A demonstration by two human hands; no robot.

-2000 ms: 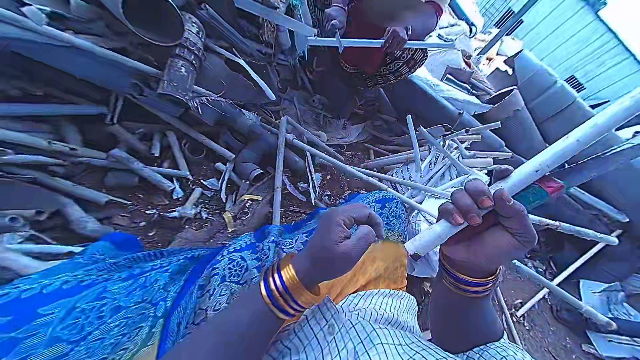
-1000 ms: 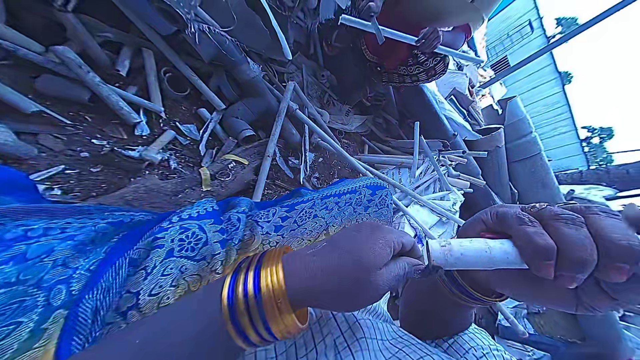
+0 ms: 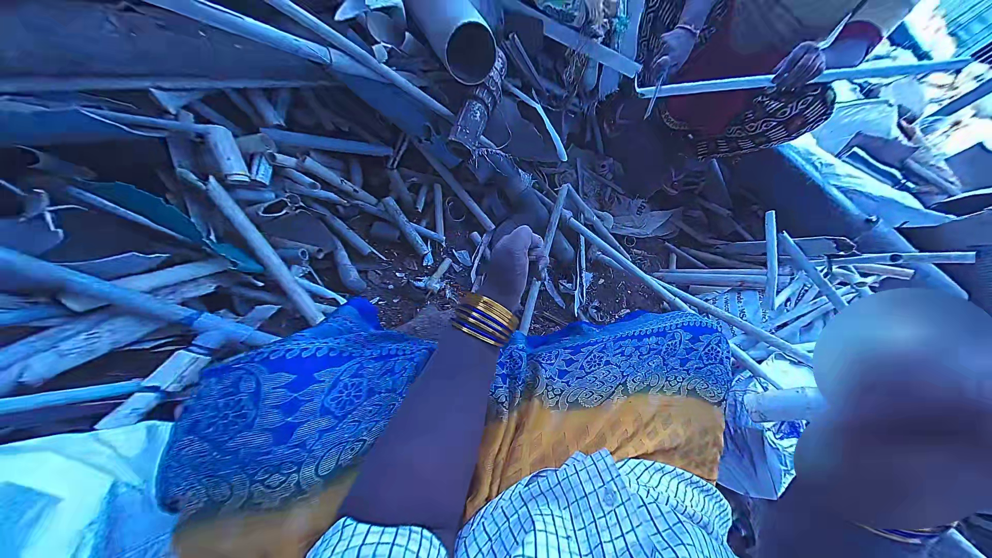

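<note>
My left hand, with gold and blue bangles at its wrist, reaches forward above the scrap with its fingers curled; whether something small is inside them cannot be told. Beyond it a thin pale pipe stands at a slant. At the right edge, close to the camera, my right hand is blurred and closed round a white plastic pipe, whose end sticks out to the left over a white sack. The rest of that pipe is hidden.
Opposite, a co-worker's hands hold a long white pipe and a thin blade. Pipe scraps pile up on the left, near a wide pipe. Thin pipes lie at the right. Blue patterned cloth covers my lap.
My left hand has moved from the pipe's end forward over the scrap. My right hand still holds the pipe, now further to the right of my left hand. The view has swung toward the left pile.
</note>
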